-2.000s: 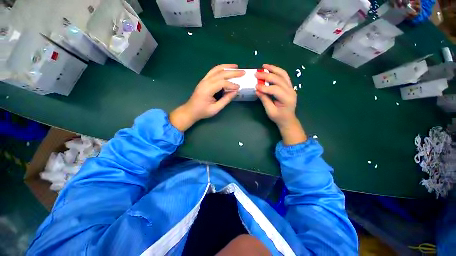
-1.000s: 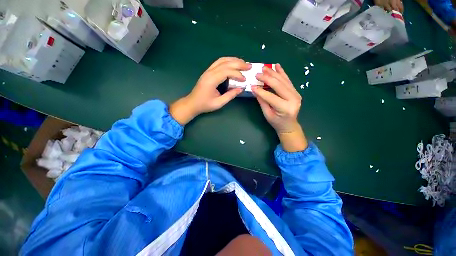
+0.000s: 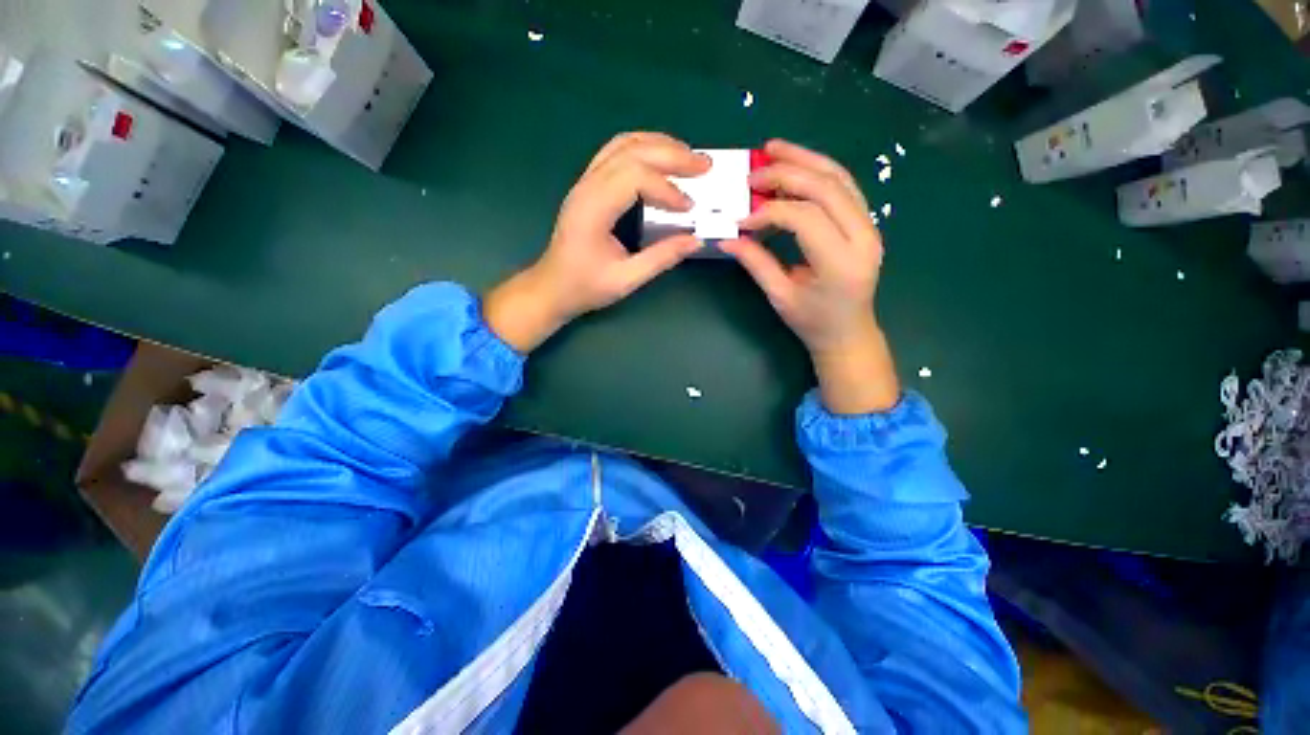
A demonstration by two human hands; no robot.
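A small white product box [image 3: 718, 194] with a red end lies on the green table [image 3: 604, 395] in front of me, between my hands. Its top face is white and looks flat. My left hand [image 3: 618, 223] grips its left side, fingers over the top and thumb at the near edge. My right hand [image 3: 812, 237] grips the right side at the red end, fingers on top and thumb at the near edge. The fingers hide parts of the box.
Open filled cartons [image 3: 108, 165] stand at the far left, and more cartons [image 3: 970, 50] at the far right. Smaller cartons [image 3: 1113, 127] lie at right. White cables [image 3: 1271, 452] are piled at the right edge. A brown carton [image 3: 122, 438] holds white wrapped pieces below left. White scraps dot the table.
The hands stay on the box; the right fingers have shifted toward its right end, showing more of the top. The view has shifted slightly. A person's hand at the far right is out of view.
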